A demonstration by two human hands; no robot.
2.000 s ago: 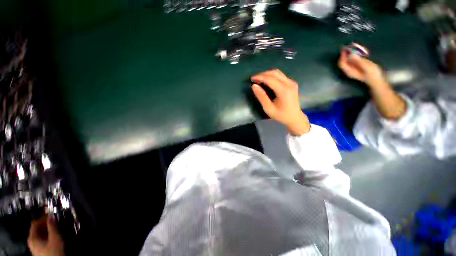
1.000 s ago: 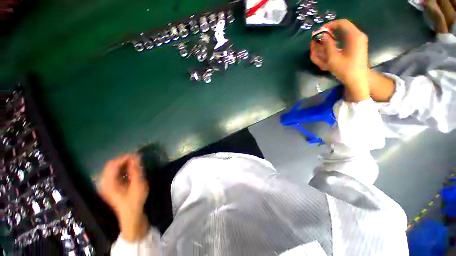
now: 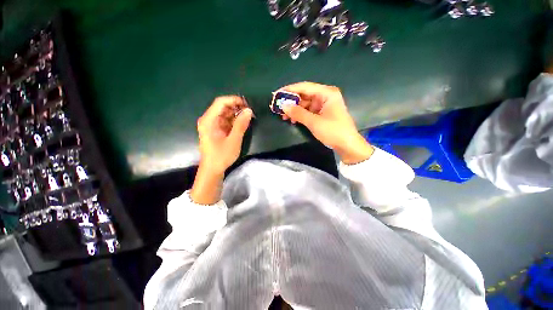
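My right hand holds a small rounded housing with a dark and white face between thumb and fingers, a little above the green mat. My left hand is just left of it, its thumb and fingertips pinched on a thin dark piece, too small to make out well. The two hands are apart. Loose silver bulldog clips lie in a pile beyond my hands.
A black holding tray with rows of clipped units stands at left, a dark empty-looking tray below it. More clips lie at far right. A blue stool and a neighbour's sleeve are at right.
My right hand has come back from beside the neighbour at right, with the housing. My left hand has moved from the tray side to the middle. The view has shifted, and the white pad has left it.
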